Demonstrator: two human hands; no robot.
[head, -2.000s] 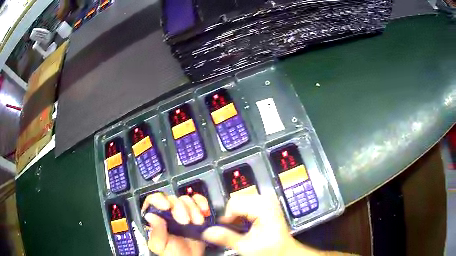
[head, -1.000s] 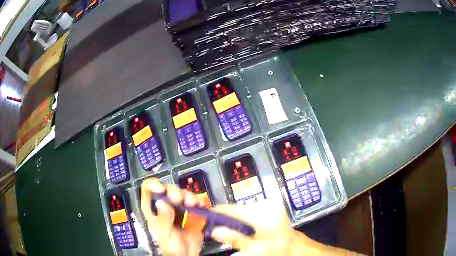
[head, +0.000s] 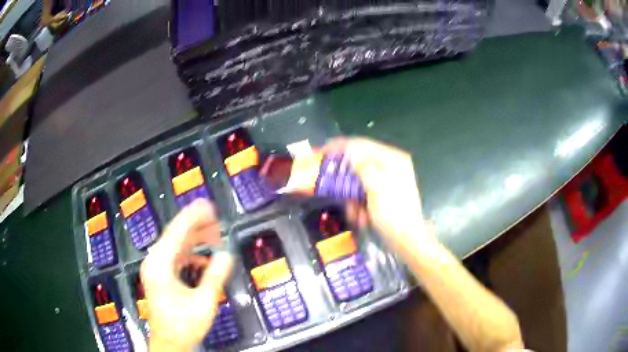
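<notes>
My right hand (head: 375, 175) holds a blurred keypad phone (head: 337, 180) over the top right pocket of the clear tray (head: 406, 283), its orange band and purple keys showing. A white slip (head: 300, 148) shows in part beside the phone. My left hand (head: 186, 275) is over the middle of the front row, bare, with thumb and fingers apart and nothing in it. It hides parts of phones below it. The other pockets hold keypad phones, such as one at the front right (head: 342, 265).
A black tray stack (head: 310, 48) stands behind the clear tray, with a purple cover (head: 195, 22) at its left end. A dark mat (head: 110, 89) lies left of it. Brown cardboard (head: 15, 103) is at the left edge. A red stool (head: 598, 196) is at the right.
My hands have parted. My right hand has moved up and right with the phone; my left hand has let go of it. The view has turned, so the tray appears further left.
</notes>
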